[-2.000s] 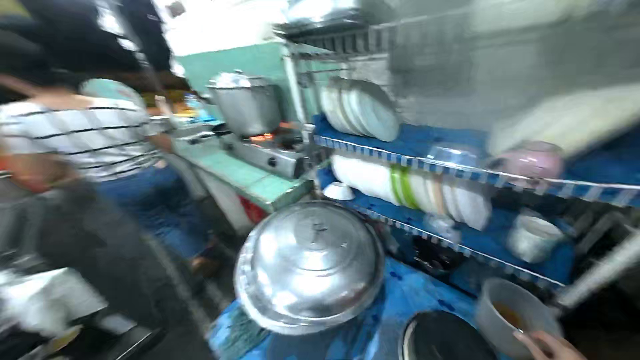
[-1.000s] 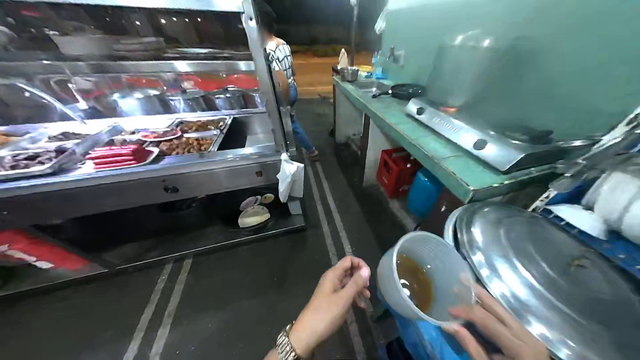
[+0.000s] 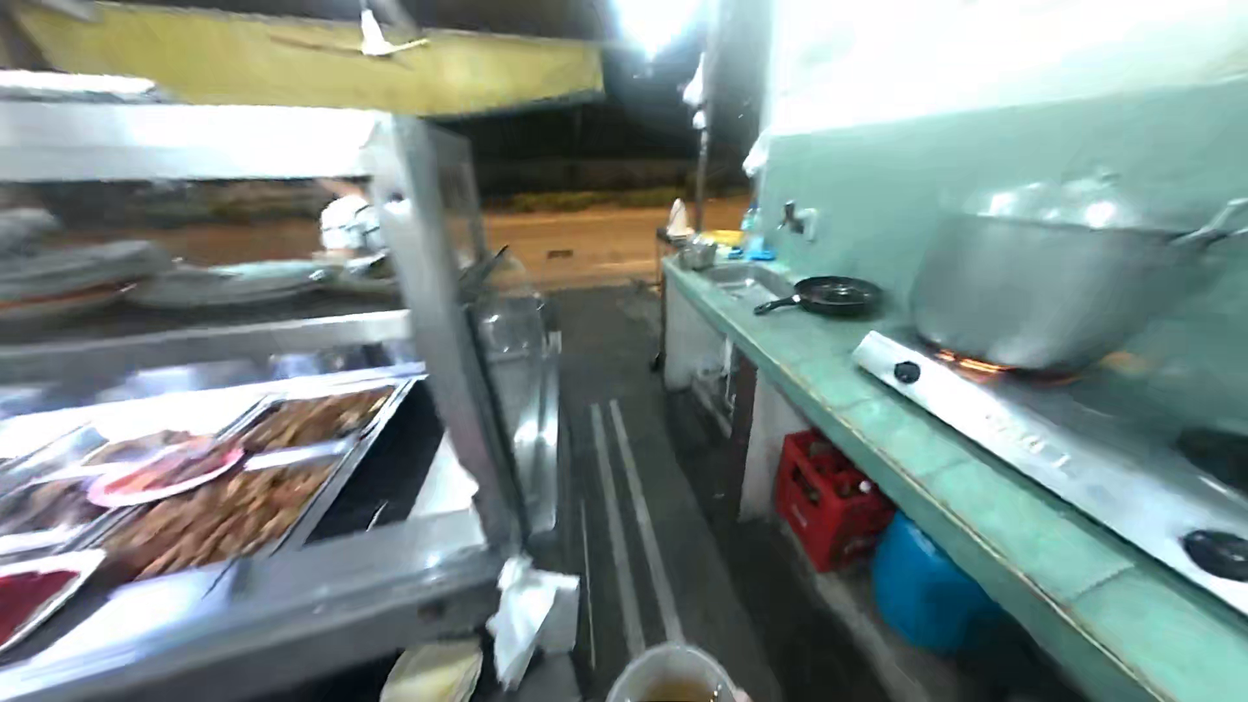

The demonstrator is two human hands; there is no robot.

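Observation:
At the bottom edge of the head view is a translucent plastic container [image 3: 673,675] with brownish liquid inside. A fingertip of my right hand [image 3: 743,695] shows at its right side; the rest of that hand is out of frame. My left hand is not in view. To the left stands a metal food cart with trays of cooked meat [image 3: 234,507]. On the right, a large lidded metal pot [image 3: 1053,278] sits over a lit burner of a gas stove [image 3: 1014,439].
A green tiled counter [image 3: 858,409] runs along the right wall, with a black frying pan [image 3: 838,294] and a sink [image 3: 749,283]. Below are a red crate [image 3: 829,497] and a blue gas cylinder [image 3: 926,585]. Beyond the cart is a person [image 3: 349,224]. A dark aisle floor [image 3: 624,439] lies between.
The view has swung up and left from the dish rack. My left hand, in view beside the container a second ago, has left the frame. The container sits lower in the view.

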